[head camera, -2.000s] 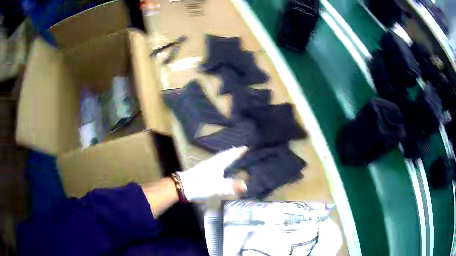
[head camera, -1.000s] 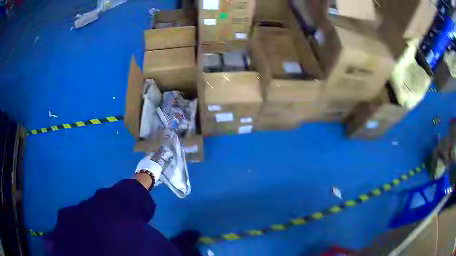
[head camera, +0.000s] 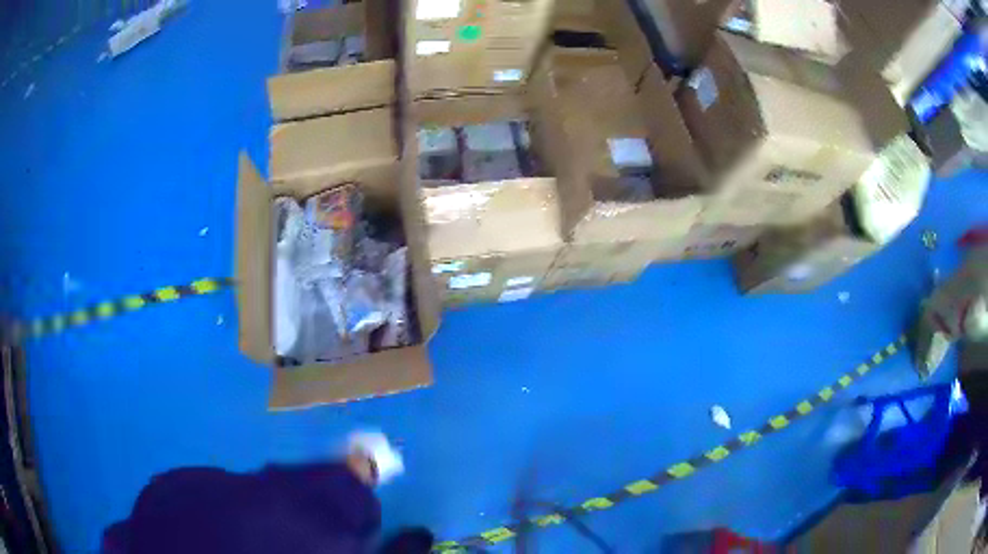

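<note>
My left hand (head camera: pixel 376 458) shows small and blurred at the lower left, in a white glove at the end of a dark sleeve. Its fingers cannot be made out, and no bag shows at it. It is in front of and below an open brown carton (head camera: pixel 349 379) on the floor, apart from it. Crumpled white and clear plastic bags (head camera: pixel 325 308) fill much of the carton, with an orange-red patch among them. My right hand is not in view.
More cartons (head camera: pixel 493 222) stand in a row and stacked to the right on the blue floor (head camera: pixel 520 379). Yellow-black tape (head camera: pixel 639 487) crosses the floor. A blue crate-like object (head camera: pixel 899 438) and part of a person (head camera: pixel 970 379) are at the right edge.
The view has turned from the bench to the floor cartons. My left hand held a shiny plastic bag at the carton's front; now it is lower, away from the carton, with no bag visible.
</note>
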